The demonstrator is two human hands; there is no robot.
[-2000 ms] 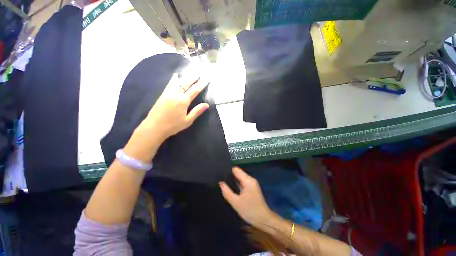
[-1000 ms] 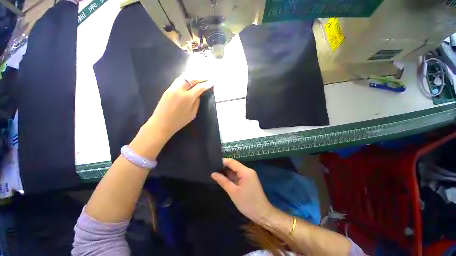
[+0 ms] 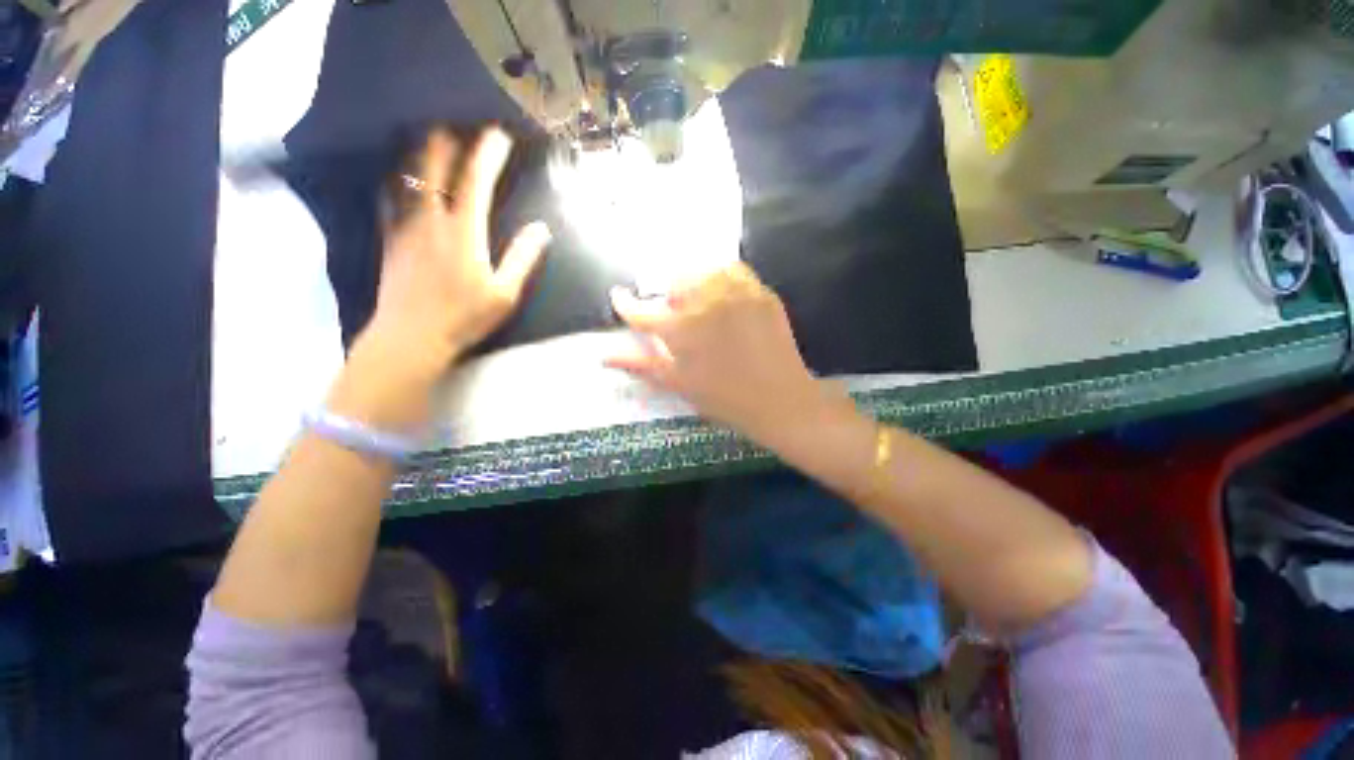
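Note:
The black garment panel (image 3: 394,89) lies on the white table left of the needle, its near edge now on the tabletop. My left hand (image 3: 453,245) lies on it with fingers spread, slightly blurred. My right hand (image 3: 713,334) is at the panel's near right corner below the needle, thumb and finger close together; whether they pinch the cloth is unclear. The presser foot and needle (image 3: 594,131) are partly lost in the lamp's glare. The small cut pieces (image 3: 876,223) lie right of the needle, close beside my right hand.
Long black cut pieces (image 3: 126,282) hang over the left table edge. The cream machine base (image 3: 1069,134) stands at right. A green-and-blue tool (image 3: 1146,260) and a pale coiled cable (image 3: 1280,238) lie beyond it. A red basket (image 3: 1221,594) and blue plastic (image 3: 824,594) are below the table.
The panel's near part has moved up from below the table edge. My left hand has moved left and spread its fingers. My right hand has moved up onto the table, near the needle.

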